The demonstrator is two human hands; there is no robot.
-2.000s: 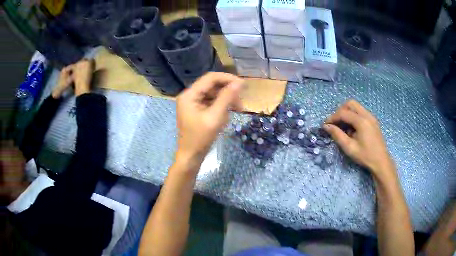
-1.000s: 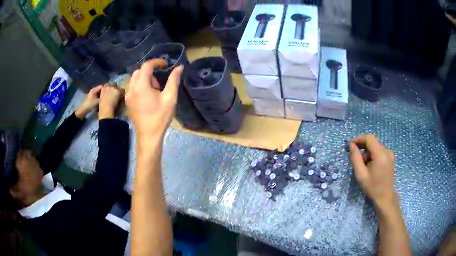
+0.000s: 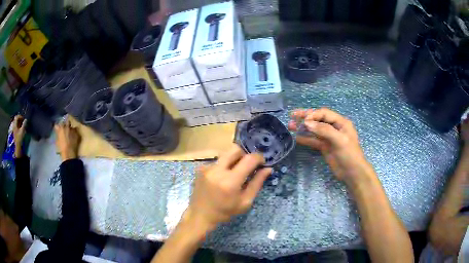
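Observation:
A dark grey plastic housing [image 3: 267, 134] is held over the pile with its open end up, its round hub showing inside. My left hand [image 3: 226, 187] grips its near-left rim with thumb and fingers. My right hand [image 3: 329, 136] is just right of the housing, fingertips pinched together; blur hides whether a small insert is between them. The pile of small inserts [image 3: 277, 180] shows partly below the housing, the rest hidden by the housing and my left hand.
White and light-blue product boxes [image 3: 218, 56] stand behind the housing. Housing stacks [image 3: 146, 120] stand on cardboard [image 3: 205, 144] at left; more stacks [image 3: 432, 77] are at far right. A single housing [image 3: 302, 64] stands beyond. Other people's arms show at both sides.
My left hand has moved from the left stacks to above the pile and now holds a housing. My right hand has come in beside it. The view has turned right.

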